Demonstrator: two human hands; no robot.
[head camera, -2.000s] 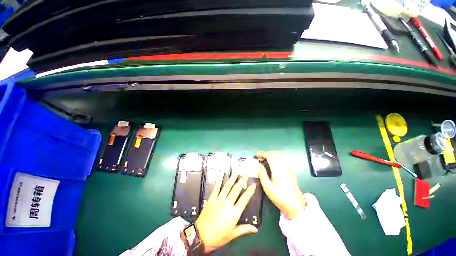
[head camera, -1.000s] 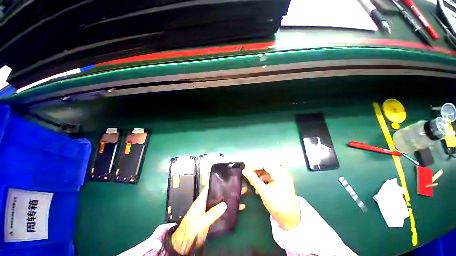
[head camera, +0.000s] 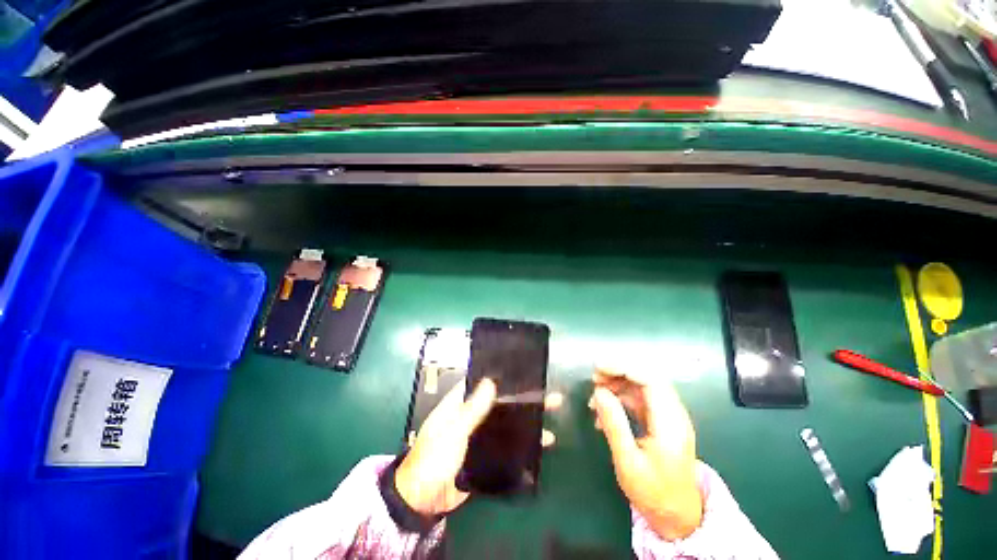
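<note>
My left hand (head camera: 440, 446) holds a phone screen (head camera: 506, 421), glossy black face up, thumb on its left edge and fingertips showing past its right edge. My right hand (head camera: 645, 443) is just to the right, apart from the screen, with fingers curled; whether it holds anything small cannot be told. Behind the left hand, a display assembly lying back side up (head camera: 435, 377) is partly hidden on the green mat. Whether another piece lies under the held screen cannot be told.
Two assemblies (head camera: 292, 303) (head camera: 347, 314) lie back up at left, beside the blue bin (head camera: 208, 301). At right are a black screen (head camera: 763, 339), pale strip (head camera: 824, 468), crumpled white wipe (head camera: 905, 498), red-handled tool (head camera: 888, 370), red block (head camera: 976, 457) and yellow tape line (head camera: 931, 427). A shelf edge (head camera: 525, 137) crosses behind.
The left hand moved from the row of back-up assemblies to holding a screen face up. The right hand left the row and now stands apart from the screen. The view has shifted.
</note>
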